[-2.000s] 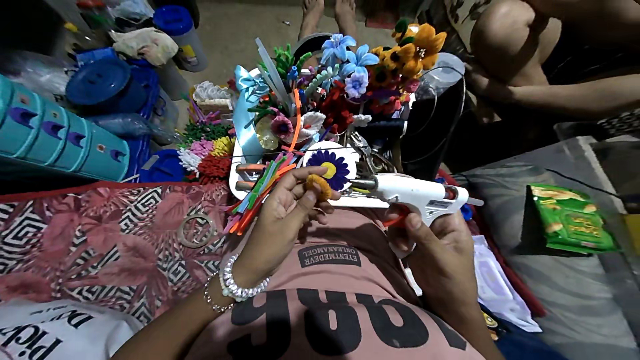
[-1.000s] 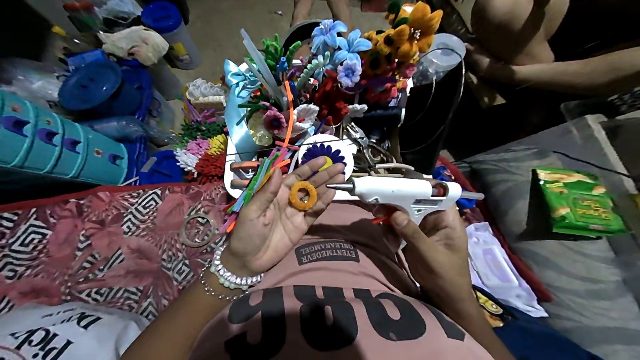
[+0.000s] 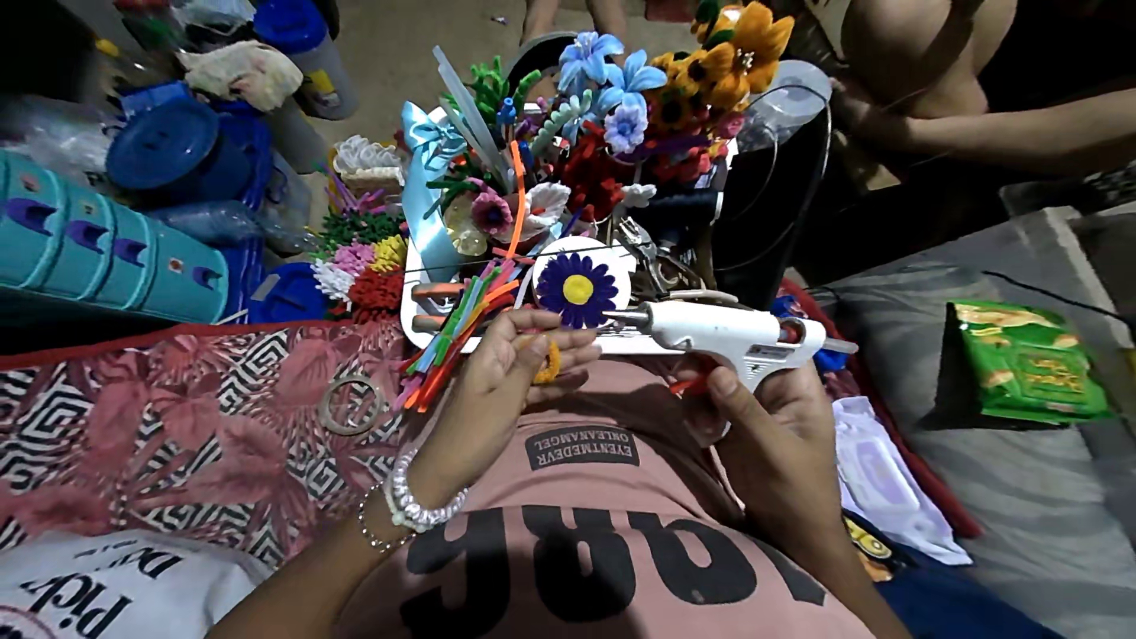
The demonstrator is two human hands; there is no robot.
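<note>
My left hand (image 3: 510,364) holds a small orange fuzzy ring (image 3: 548,362) between thumb and fingers, palm partly up. In my right hand (image 3: 772,426) is a white hot glue gun (image 3: 723,335) with a red trigger, its nozzle pointing left toward the fingers of my left hand; a glue stick sticks out of its back. Just beyond the nozzle, a dark purple flower with a yellow centre (image 3: 578,288) lies on a white round thing in a white tray (image 3: 414,311). Colourful pipe cleaners (image 3: 461,324) lean over the tray's near left edge.
Fuzzy flowers (image 3: 612,89) crowd the tray's far side, with pliers (image 3: 652,253) near its middle. A roll of tape (image 3: 351,405) lies on the patterned cloth. Teal drawers (image 3: 106,244) stand left, a green packet (image 3: 1025,362) lies right. Another person's arm (image 3: 994,133) is at upper right.
My left hand was spread with the ring lying on its fingers a second ago; now its thumb and fingers have closed on the ring, which is turned more edge-on. The glue gun stays in my right hand.
</note>
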